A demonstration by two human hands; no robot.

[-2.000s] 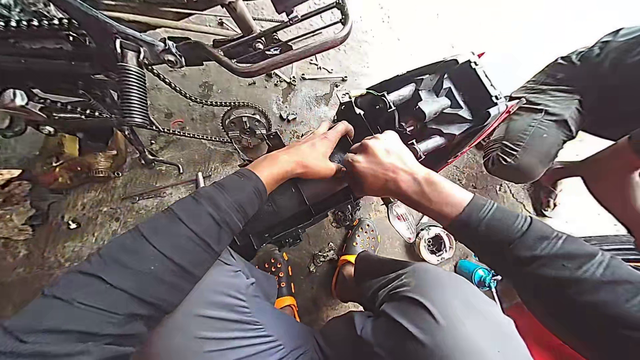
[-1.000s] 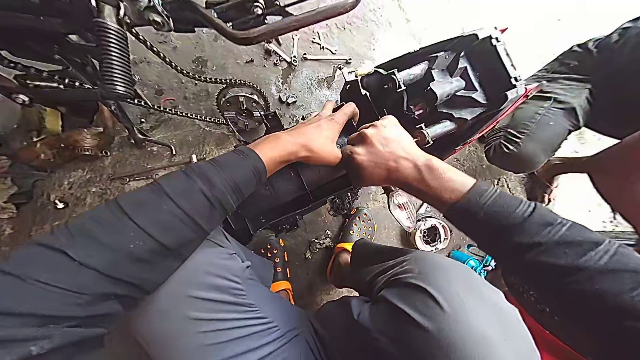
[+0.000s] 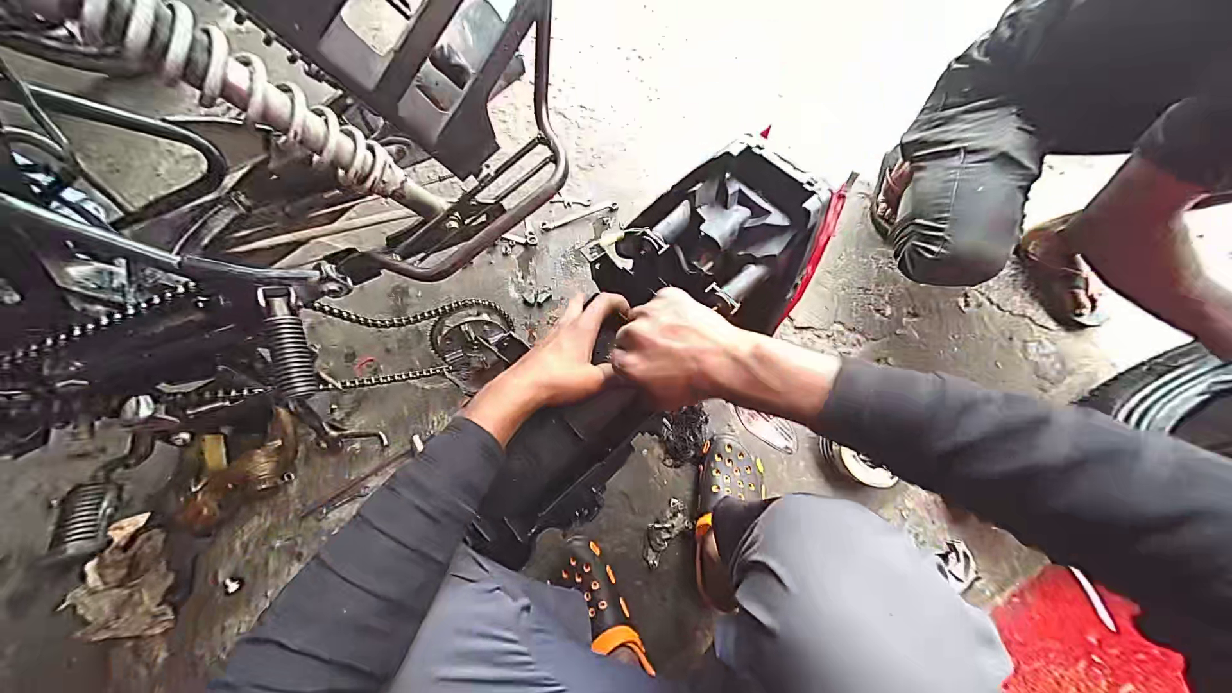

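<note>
A black plastic motorcycle tail section (image 3: 577, 438) with red side trim lies slantwise between my legs and the bright floor beyond. My left hand (image 3: 568, 361) rests on its middle, thumb and fingers curved around the near part. Right against it, my right hand (image 3: 674, 346) is closed in a fist over the same part; whatever is between the fingers is hidden. Past my hands, the hollow end holds metal tubes (image 3: 741, 289) and a pale connector (image 3: 608, 248) with wires.
At left stands a motorcycle frame with a shock absorber (image 3: 318, 130), a drive chain (image 3: 385, 318) and a sprocket hub (image 3: 472, 337). Wrenches (image 3: 577, 217) lie on the floor. Another person (image 3: 972, 192) crouches at right. A round metal part (image 3: 861, 464) and red cloth (image 3: 1088, 630) are near my right leg.
The view has shifted, showing more of the motorcycle at upper left. Both hands stay together on the black tail section.
</note>
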